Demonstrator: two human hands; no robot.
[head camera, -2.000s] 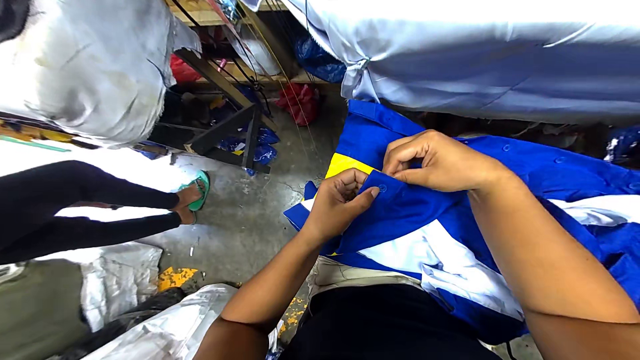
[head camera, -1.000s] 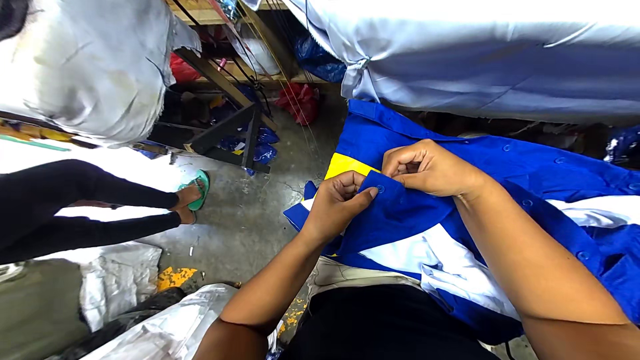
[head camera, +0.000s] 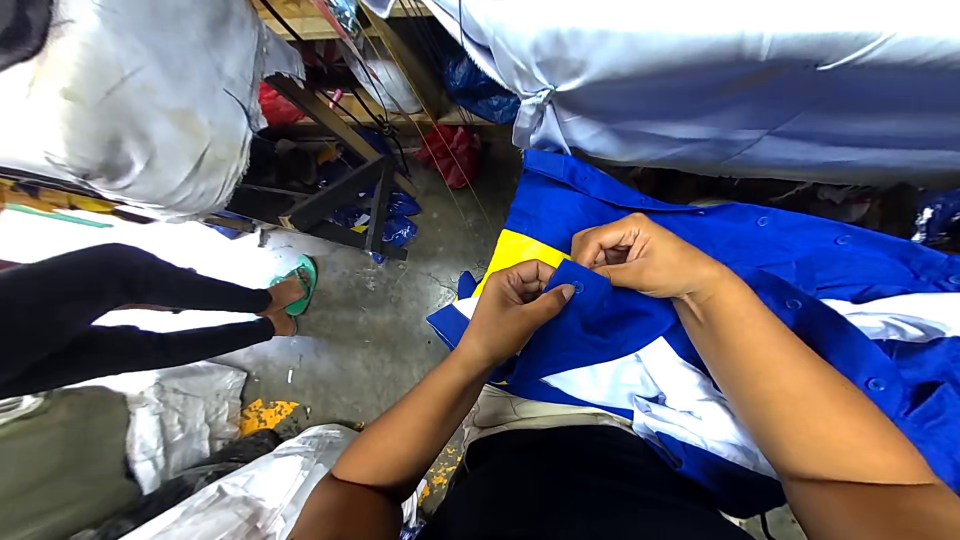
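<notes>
A blue garment with yellow and white panels (head camera: 592, 187) lies across my lap and stretches off to the right. My left hand (head camera: 521, 304) pinches a blue tab or cuff edge of it, the thumb beside a small blue button (head camera: 577, 287). Close by on the right, my right hand (head camera: 637, 259) grips the same blue cloth between thumb and bent fingers; its fingertips are partly hidden. More blue buttons (head camera: 844, 240) run along the garment's edges. White cloth (head camera: 615, 379) shows between the blue parts, and the yellow panel (head camera: 521, 251) lies just beyond my left hand.
Tied light cloth (head camera: 675, 112) covers a long surface ahead. A covered bulk (head camera: 142, 112) stands at upper left, near a dark frame (head camera: 341, 195) and a red plastic bag (head camera: 450, 154). Another person's legs (head camera: 150, 300) are at left; plastic-wrapped bundles (head camera: 255, 487) lie at lower left.
</notes>
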